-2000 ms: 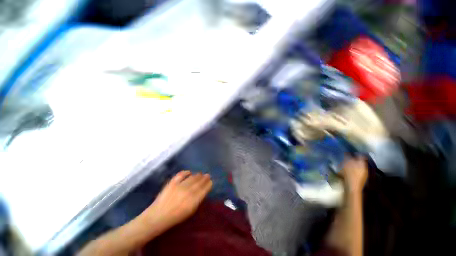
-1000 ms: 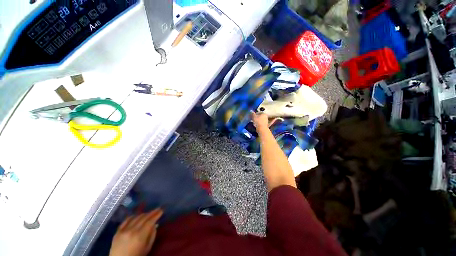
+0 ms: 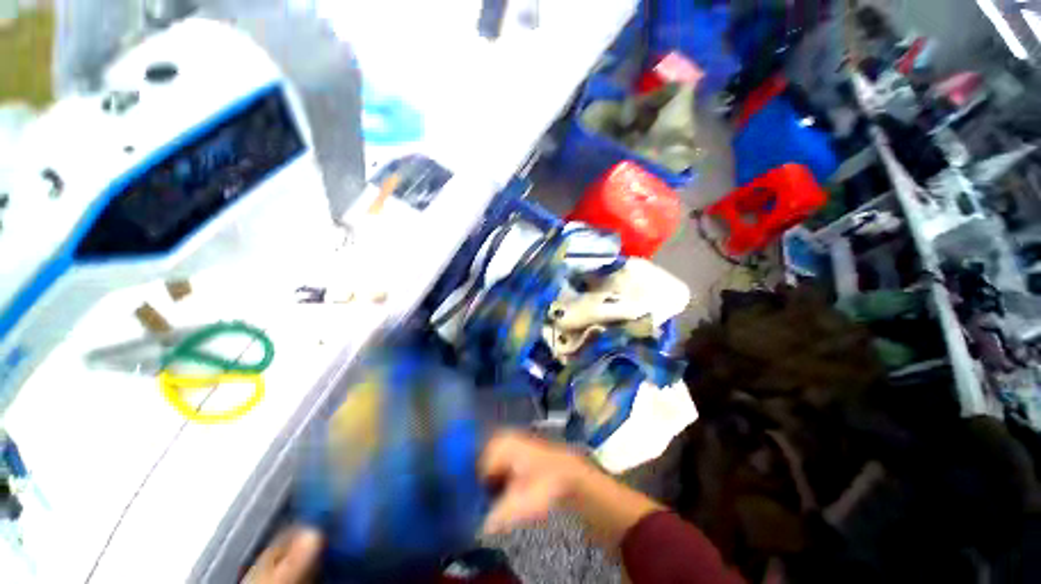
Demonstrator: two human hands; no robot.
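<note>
A blue, yellow and dark plaid piece [image 3: 394, 456] is blurred in front of my lap, at the table's front edge. My right hand [image 3: 531, 473] grips its right side. My left hand [image 3: 285, 557] is at its lower left, cut off by the bottom of the picture and blurred; whether it grips the cloth cannot be told. The pile of plaid pieces [image 3: 502, 325], mixed with white and cream cloth, lies in a blue bin to the right of the table.
Scissors with green and yellow handles [image 3: 211, 394] lie on the white table [image 3: 137, 456], near brown scraps [image 3: 152, 318]. The machine head [image 3: 188, 171] stands at upper left. A red container [image 3: 628, 209], a red and blue bin [image 3: 767, 208] and a dark brown heap [image 3: 788, 376] are at right.
My right hand has come back from the pile towards my lap with a plaid piece in it. The view has shifted, showing more of the machine head. My left hand is now lower in the picture.
</note>
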